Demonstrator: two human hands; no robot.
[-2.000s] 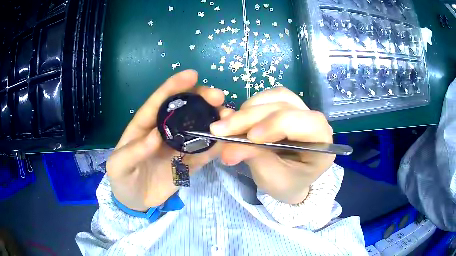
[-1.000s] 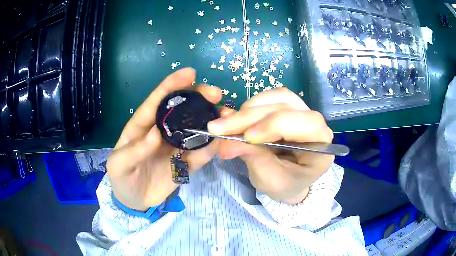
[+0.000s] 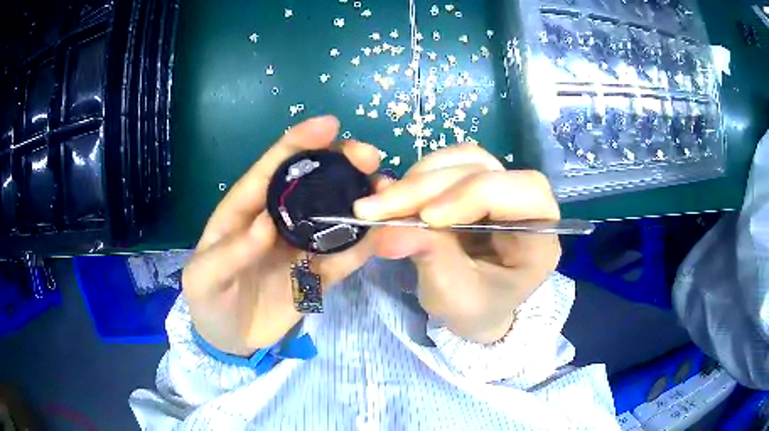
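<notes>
My left hand (image 3: 232, 252) holds the round black housing (image 3: 325, 195), its inside facing me. A silvery piece (image 3: 302, 170) sits at its upper left, and a silver rectangular component (image 3: 335, 236) near its lower rim. A red wire runs along the left inside. A small circuit board (image 3: 307, 288) hangs on wires below the rim, in front of my left palm. My right hand (image 3: 472, 227) grips silver tweezers (image 3: 506, 226), held nearly level. Their tip is inside the housing, just above the rectangular component. Whether the tip pinches anything cannot be told.
Many small white pieces (image 3: 419, 105) lie scattered on the green mat (image 3: 228, 93) behind my hands. Stacked black blister trays (image 3: 139, 126) stand at left. A clear blister tray (image 3: 632, 181) with parts is at right. Blue bins (image 3: 118, 303) are below the edge. Another person's sleeve (image 3: 729, 261) shows at right.
The tweezers have turned to nearly level, their rear end rising. The housing has shifted very slightly and tilted a little in my left hand. The circuit board still hangs below it.
</notes>
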